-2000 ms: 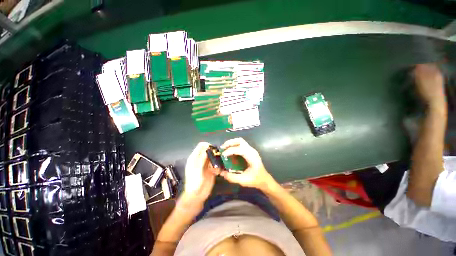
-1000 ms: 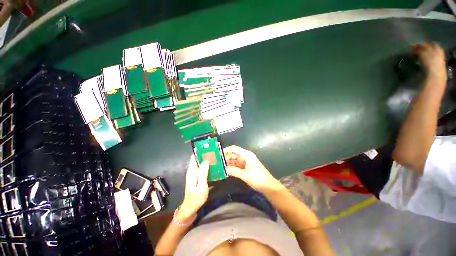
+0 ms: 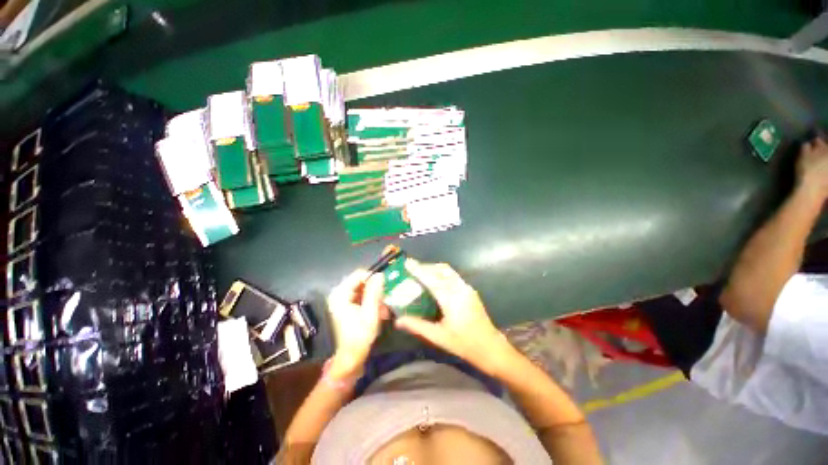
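A green circuit board (image 3: 405,289) with a pale square is held between both hands near the bench's front edge, tilted. My left hand (image 3: 357,311) grips its left side, with a dark edge, seemingly a frame, at the top left of the board. My right hand (image 3: 451,307) holds the board's right side with thumb and fingers. The fingers hide parts of the board and frame. Fanned boards with screens (image 3: 404,173) lie just beyond the hands.
Stacked boards with screens (image 3: 270,123) stand back left. Black plastic trays (image 3: 118,272) fill the left. Phone frames (image 3: 257,306) and a white paper (image 3: 238,355) lie beside them. A green board piece (image 3: 763,140) lies far right, near another person's arm (image 3: 779,238). A pale rail (image 3: 563,53) crosses behind.
The board has turned from lying upright and flat to tilted, and both hands now grip it. The other person's hand has moved right and down, and a green board piece shows beside it.
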